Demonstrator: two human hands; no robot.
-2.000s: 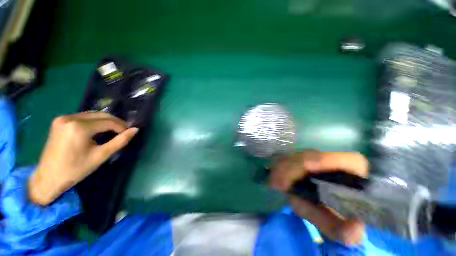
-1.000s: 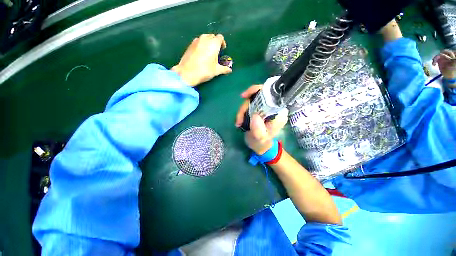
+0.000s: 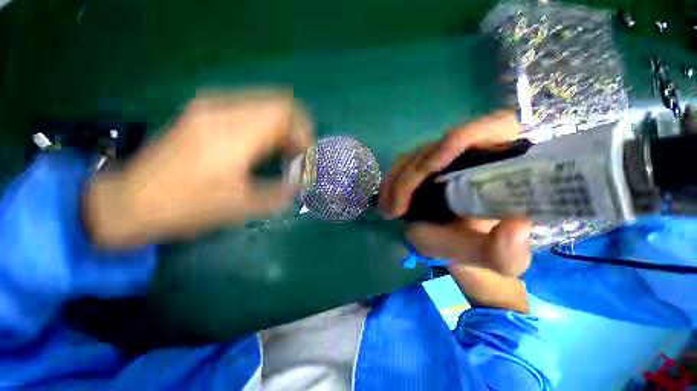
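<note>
My left hand (image 3: 206, 164) is blurred, left of the screw plate, with thumb and fingers pinched together on a small module (image 3: 307, 166) that shows as a pale, yellowish blur. The round silver screw plate (image 3: 342, 179) lies on the green mat, its left edge partly behind the fingertips. My right hand (image 3: 466, 191) is wrapped round the electric screwdriver (image 3: 550, 183), a thick grey-white barrel with a printed label. The tool lies nearly level, its black nose pointing left toward the plate. The bit tip cannot be made out.
Clear blister trays (image 3: 565, 65) with many small parts lie at the upper right, partly behind the screwdriver. A black compartment tray (image 3: 80, 137) shows at the left behind my sleeve. A black cable (image 3: 619, 263) runs at the lower right. Small loose parts lie at the far right.
My left hand has come back from the far part of the mat to the plate's left edge, with the module in its fingers. The screwdriver has swung to nearly level and looks larger.
</note>
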